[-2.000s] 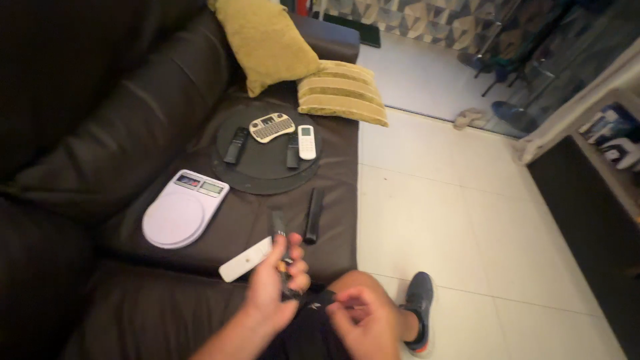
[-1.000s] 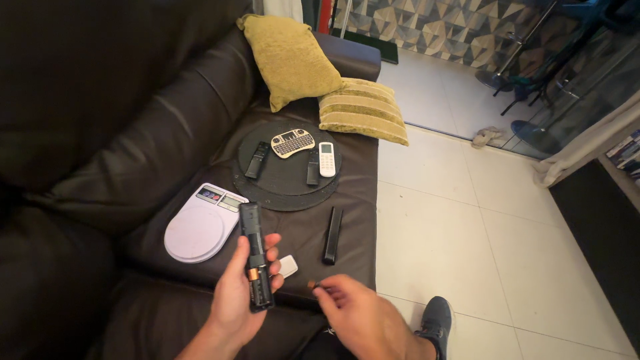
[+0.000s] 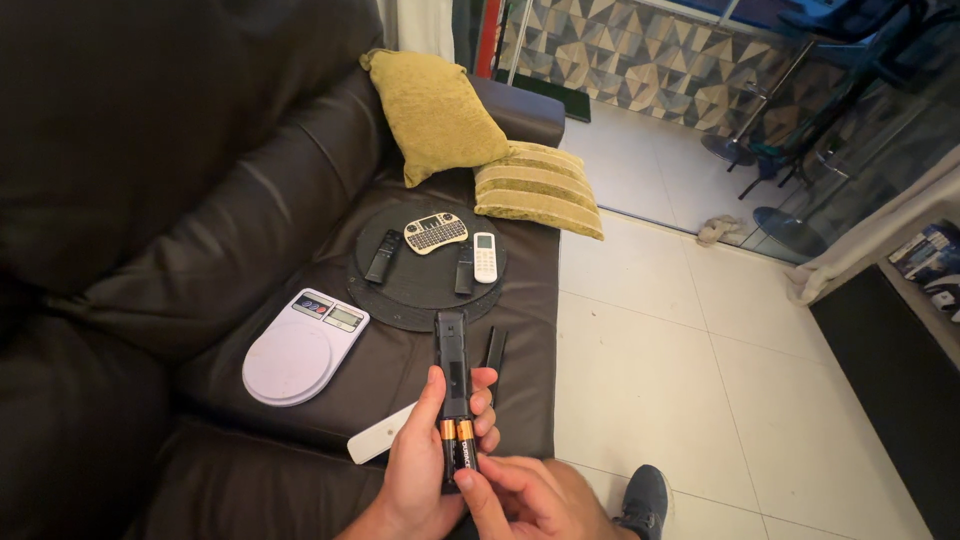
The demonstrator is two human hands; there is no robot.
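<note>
My left hand (image 3: pixel 421 442) is closed around a black remote control (image 3: pixel 452 360), its back facing up. Two Duracell batteries (image 3: pixel 458 442) lie side by side in the open compartment at the remote's near end. The thumb and fingertips of my right hand (image 3: pixel 510 487) touch the near end of the right battery; whether they grip it is hard to tell. A white remote-like object (image 3: pixel 381 433) lies on the sofa seat, partly behind my left hand. Beyond my left fingers, a narrow black object (image 3: pixel 495 349) is partly hidden.
A white kitchen scale (image 3: pixel 289 360) is at left on the dark sofa. Round black mats (image 3: pixel 420 289) hold a mini keyboard (image 3: pixel 435 233), a white remote (image 3: pixel 485 257) and black remotes (image 3: pixel 383 256). Two yellowish cushions (image 3: pixel 442 112) rest by the armrest. Tiled floor lies right.
My right hand has moved from beside the remote to the near end of its battery compartment. One second ago one battery showed there; now two do.
</note>
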